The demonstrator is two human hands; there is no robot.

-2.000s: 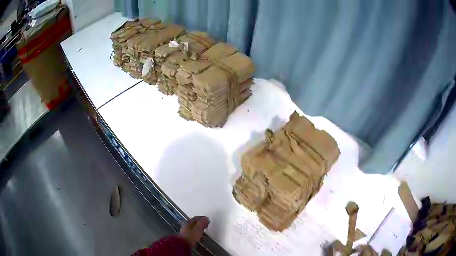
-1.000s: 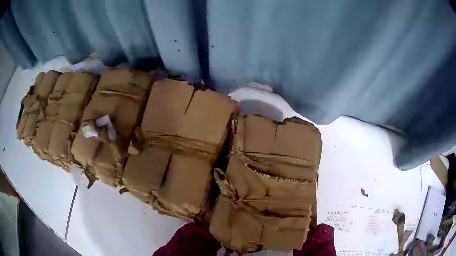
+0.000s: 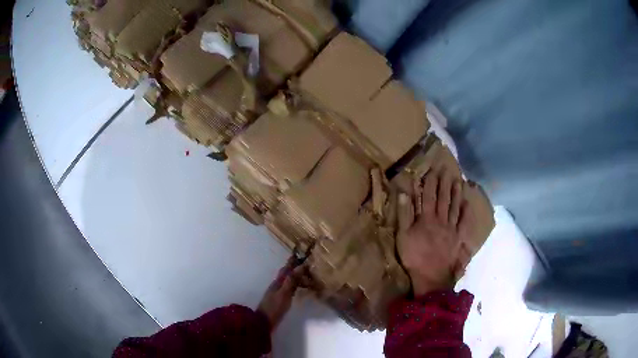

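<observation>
Tan bundles of cut pieces stand in a touching row on the white table. The end bundle (image 3: 479, 213) lies against its neighbour (image 3: 357, 91); tie strips cross their tops. My right hand (image 3: 434, 234) lies flat on top of the end bundle with its fingers apart. My left hand (image 3: 280, 290) is low at the row's near side, its fingertips against the layered edges; whether they grip is unclear. A white label (image 3: 217, 44) sits on a bundle farther up the row.
The white table (image 3: 161, 203) has a dark seam at the left and a curved near edge. A blue curtain (image 3: 553, 140) hangs along the far side, close to the bundles. A dark and tan scrap pile (image 3: 584, 346) shows at the lower right corner.
The separate bundle from two seconds ago now stands against the row. My right hand, hidden a second ago, now shows on top of it, and my left hand shows at the near side. The view has turned.
</observation>
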